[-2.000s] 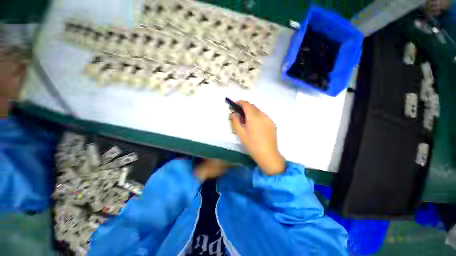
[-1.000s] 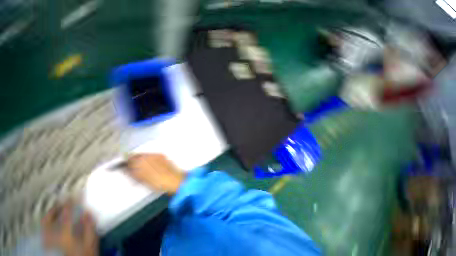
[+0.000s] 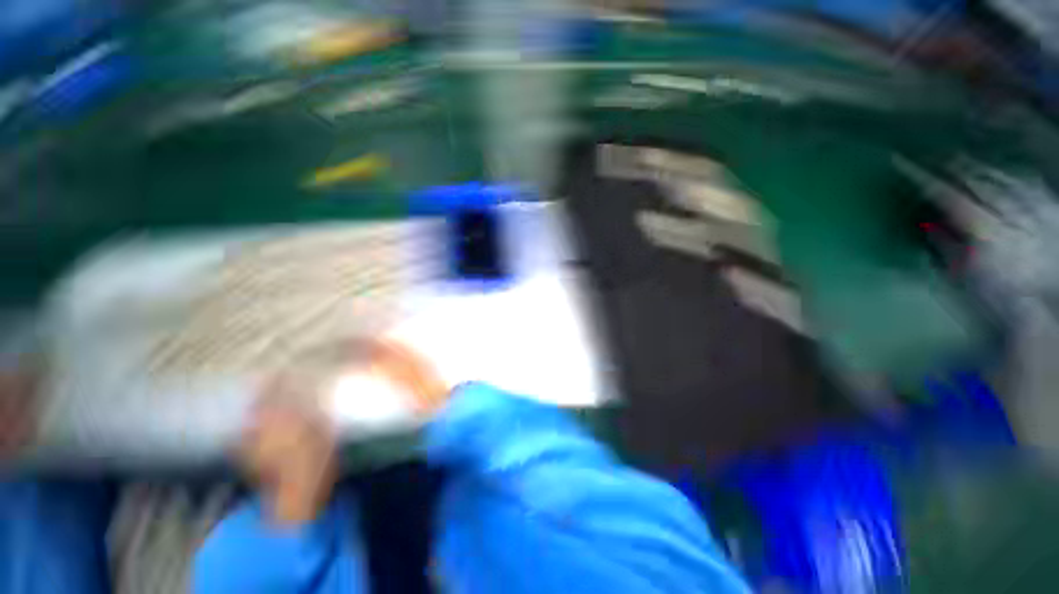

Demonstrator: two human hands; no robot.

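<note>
The whole view is strongly blurred. My right hand (image 3: 406, 374) is over the front part of the white work sheet (image 3: 523, 348); its fingers are smeared and I cannot tell what it holds. My left hand (image 3: 290, 447) is at the bench's front edge, to the left of my right hand, also blurred. Pale housings (image 3: 279, 296) cover the sheet behind and to the left of my hands as a streaked patch. The blue parts bin (image 3: 470, 250) with dark contents stands at the back of the sheet.
A black tray (image 3: 708, 337) with a few pale housings (image 3: 685, 232) lies to the right of the sheet. A bright blue object (image 3: 825, 499) is below it on the green floor. More pale housings (image 3: 163, 534) are low at the left, near another person's blue sleeve (image 3: 52, 534).
The view has swung back left since one second ago, so bin and tray sit further right. My left hand is nearer my right hand, with its blue sleeve now visible.
</note>
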